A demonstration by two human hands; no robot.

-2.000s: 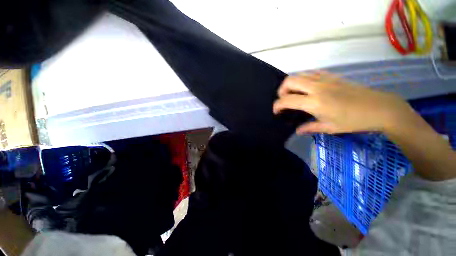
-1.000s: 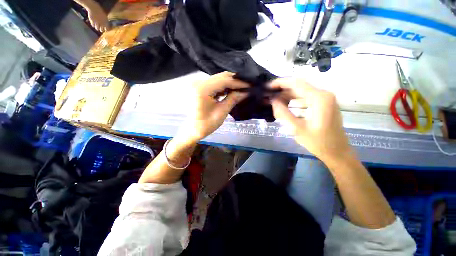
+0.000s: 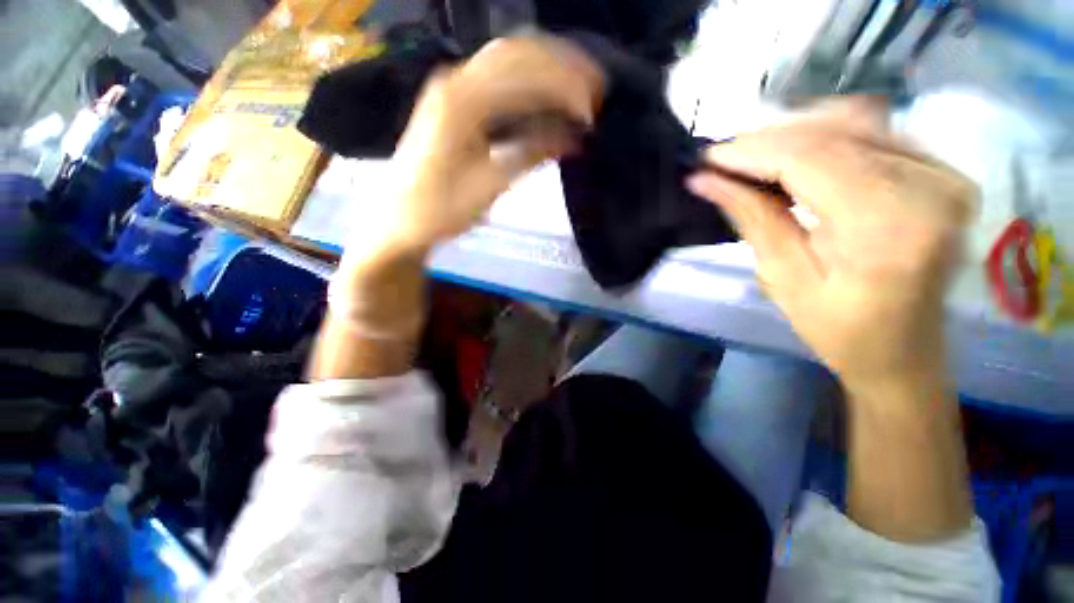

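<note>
A black garment (image 3: 630, 177) is held up between my two hands, over the front part of the sewing table. The frame is blurred. My left hand (image 3: 495, 130) pinches the cloth at its left side near the top. My right hand (image 3: 842, 212) pinches its right edge between thumb and fingers. A corner of the cloth hangs down between the hands in front of the table edge. More black cloth lies behind and left of my left hand. The sewing machine (image 3: 866, 59) shows blurred at the top right, behind my right hand.
Scissors with red and yellow handles (image 3: 1015, 271) lie at the right. A brown cardboard box (image 3: 253, 153) stands at the left. The grey table edge (image 3: 506, 265) runs across the front. Blue baskets (image 3: 265, 300) and dark cloth (image 3: 159, 353) are below left. Black fabric (image 3: 589, 507) covers my lap.
Since one second ago my hands have moved apart, the right one rightward, and the cloth is spread between them. Two seconds ago only my right hand was on the cloth. The view has shifted.
</note>
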